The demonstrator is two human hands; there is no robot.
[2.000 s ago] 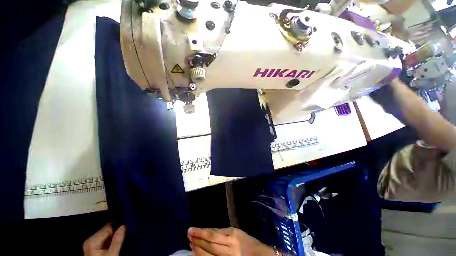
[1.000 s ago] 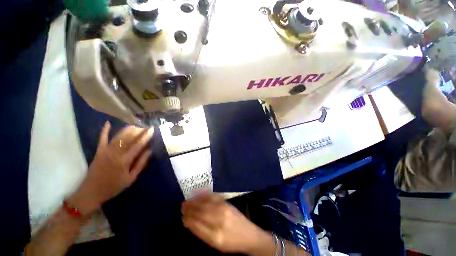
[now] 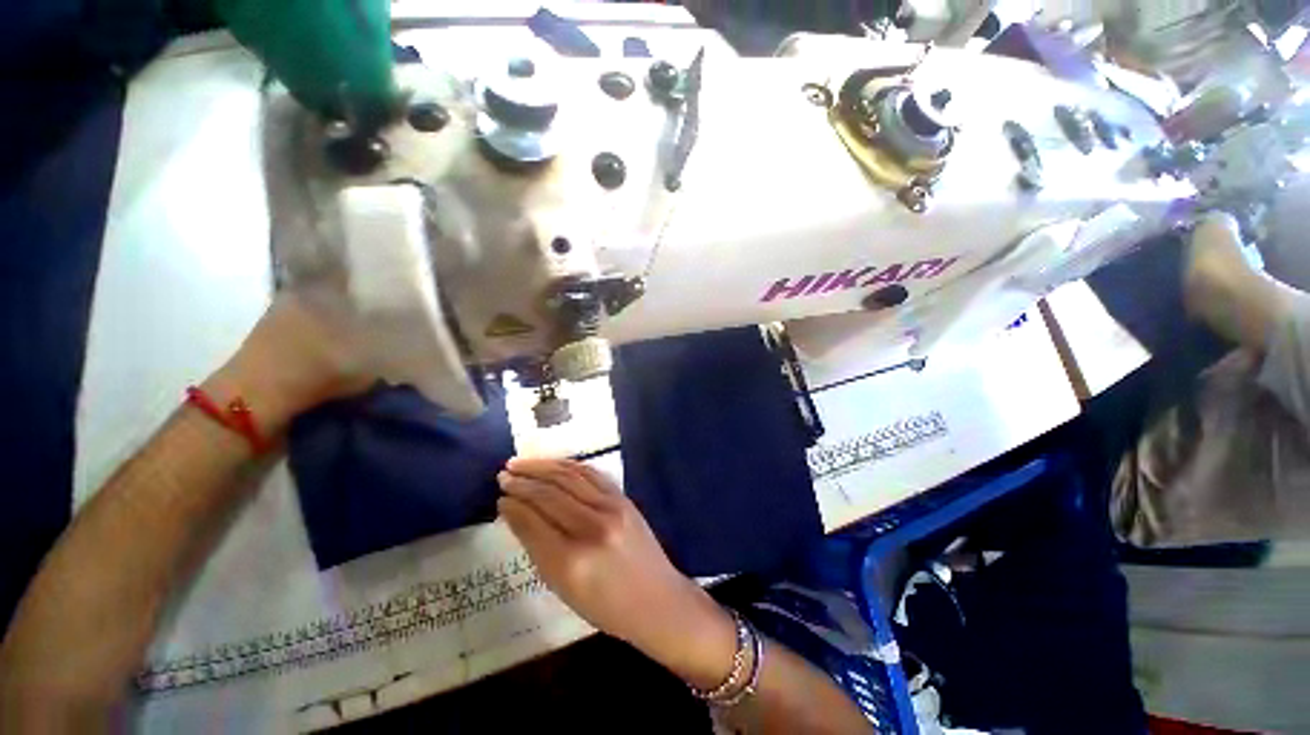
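The navy cut panel point(image 3: 388, 481) lies under the left end of the white HIKARI sewing head point(image 3: 718, 201), its near edge on the tabletop. My left hand point(image 3: 319, 345) is behind the head's left end; its fingers are hidden. My right hand point(image 3: 563, 514) rests with fingertips at the panel's right edge, just below the presser foot area point(image 3: 550, 405); whether it pinches the cloth is unclear. A small navy panel point(image 3: 711, 445) lies flat right of the needle, partly under the machine arm.
The white table point(image 3: 165, 388) carries a printed ruler along its near edge. A blue plastic crate point(image 3: 941, 506) stands below the edge at right. Another person's arm point(image 3: 1238, 287) is at far right. A green cover point(image 3: 319, 50) is above the head's left end. Dark cloth point(image 3: 50, 244) hangs at far left.
The panel has moved away from me, its near end now on the table. My left hand has moved up behind the head. My right hand has moved up toward the presser foot.
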